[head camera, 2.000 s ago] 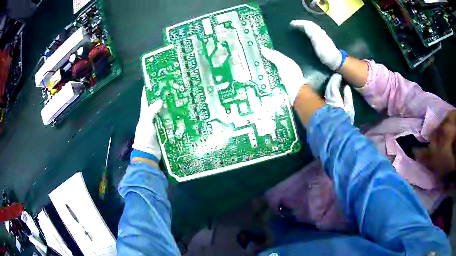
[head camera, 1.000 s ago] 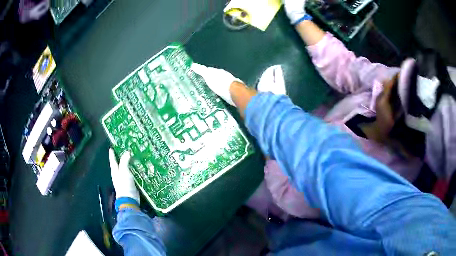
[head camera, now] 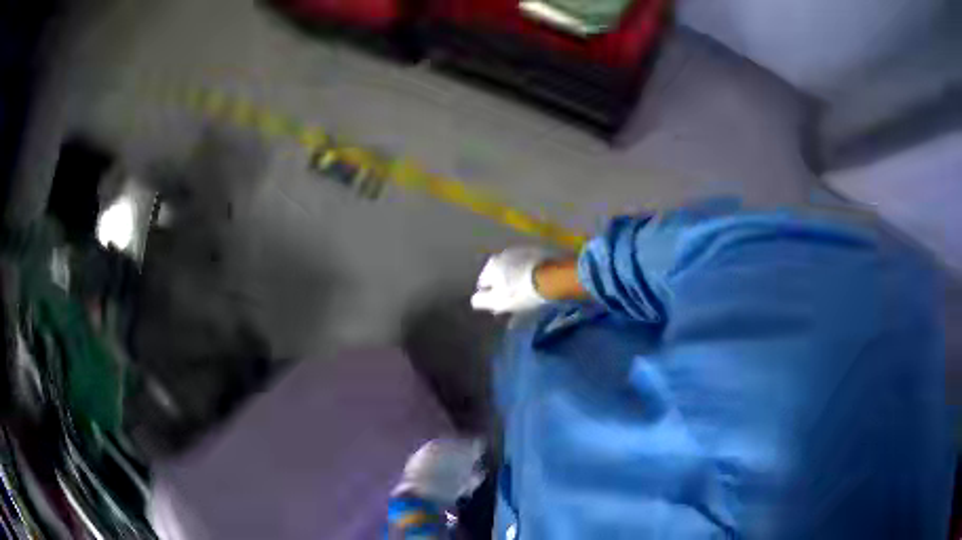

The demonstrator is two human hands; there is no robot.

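My right hand [head camera: 510, 283], in a white glove, is near the middle with its fingers bent. No object shows in it, but blur hides its grip. My left hand [head camera: 438, 469], white-gloved with a blue wrist band, is low in the picture, blurred and partly hidden. The large green circuit board is not in view. A black tray [head camera: 527, 97] with a red liner is at the top, beyond both hands. A pale green item [head camera: 578, 13] lies on it, cut off by the edge.
Grey floor with yellow marking tape [head camera: 464, 195] lies between my right hand and the tray. A purple-grey surface [head camera: 316, 443] is at lower left. A blurred green bench area [head camera: 90, 364] is at far left.
The view has swung from the bench to the floor and tray. The green board, held between both hands before, is out of view. My hands are now closer together.
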